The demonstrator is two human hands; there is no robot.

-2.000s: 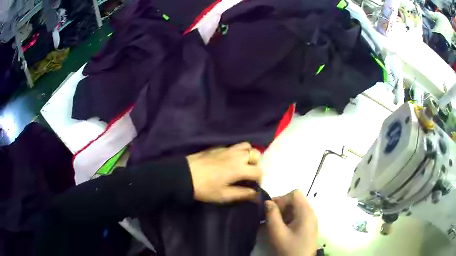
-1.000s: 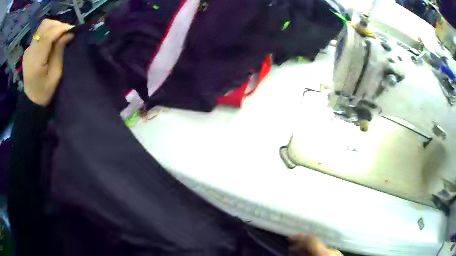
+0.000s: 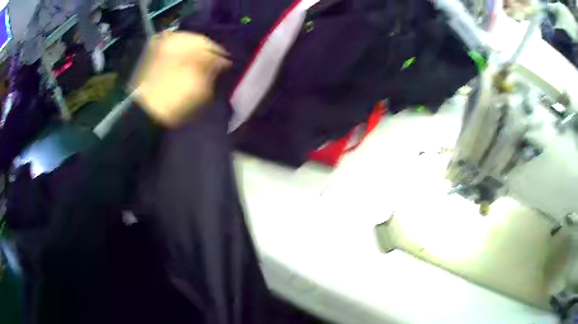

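Observation:
My left hand (image 3: 180, 76), blurred, is raised at the upper left and closed on the top of a dark garment panel (image 3: 199, 190). The panel hangs down from it in long folds past the table's left edge to the bottom of the picture. My right hand is not in view. The rest of the dark garment cloth (image 3: 355, 57) lies heaped at the back of the table, with a white band (image 3: 269, 63) edged in red, a red trim piece (image 3: 345, 144) and small green bits.
The sewing machine head (image 3: 494, 139) stands at the right over its cream bed (image 3: 475, 240). The white table (image 3: 304, 253) has a curved front edge. Racks with cloth and a yellowish cloth heap (image 3: 92, 92) are at the upper left.
Since one second ago my left hand shows further right and slightly lower, still with the panel. My right hand has left the bottom edge of the picture. The whole view has shifted.

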